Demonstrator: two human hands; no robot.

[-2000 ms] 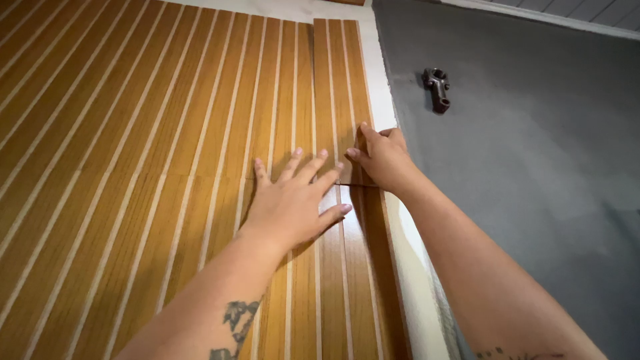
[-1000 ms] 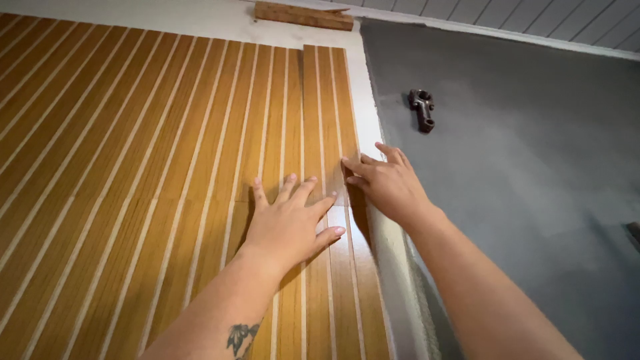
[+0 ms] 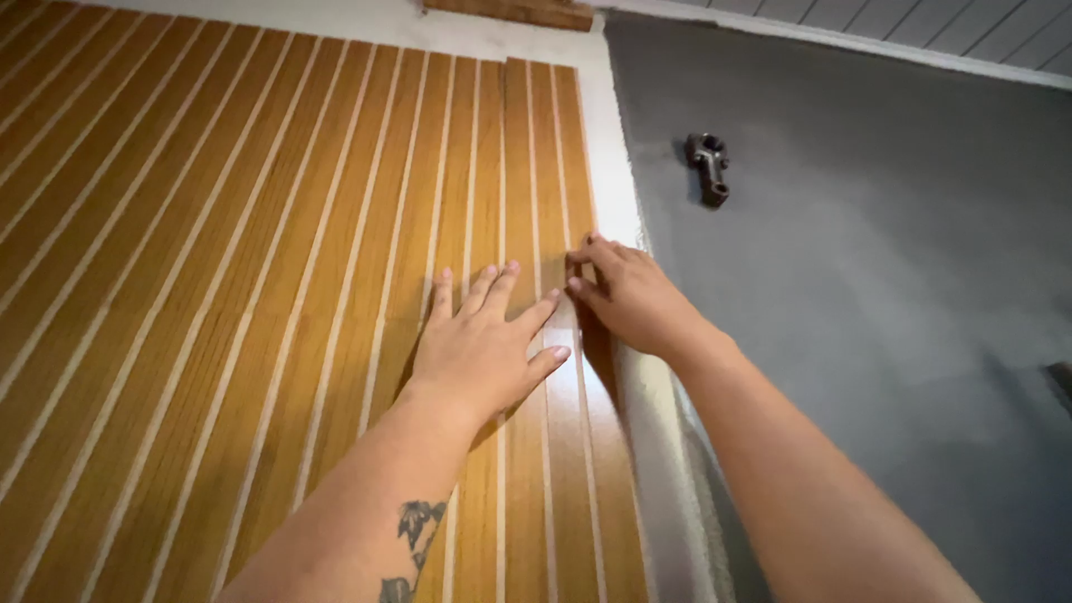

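Note:
Wood-look panels with pale stripes [image 3: 276, 209] cover the left and middle of the head view. My left hand [image 3: 481, 343] lies palm down on them with its fingers spread, holding nothing. Close to its right, my right hand [image 3: 628, 293] has its thumb and forefinger at the right edge of a narrow striped strip [image 3: 548, 184]. Those fingertips are bent toward each other; whether they pinch the edge cannot be told. Below them the edge of the lower strip [image 3: 607, 519] bows, with a dark shadow beside it.
A white border [image 3: 615, 176] runs along the panels' right side. Beyond it, a dark metal fitting [image 3: 710, 170] lies on a grey surface [image 3: 879, 251]. A wooden block [image 3: 511, 12] sits at the top. Part of a dark object [image 3: 1062, 385] shows at the right edge.
Two seconds ago my right fingers were at the seam with a dark gap below it; now that gap looks narrower. My left hand stays spread on the panels. The view has shifted somewhat.

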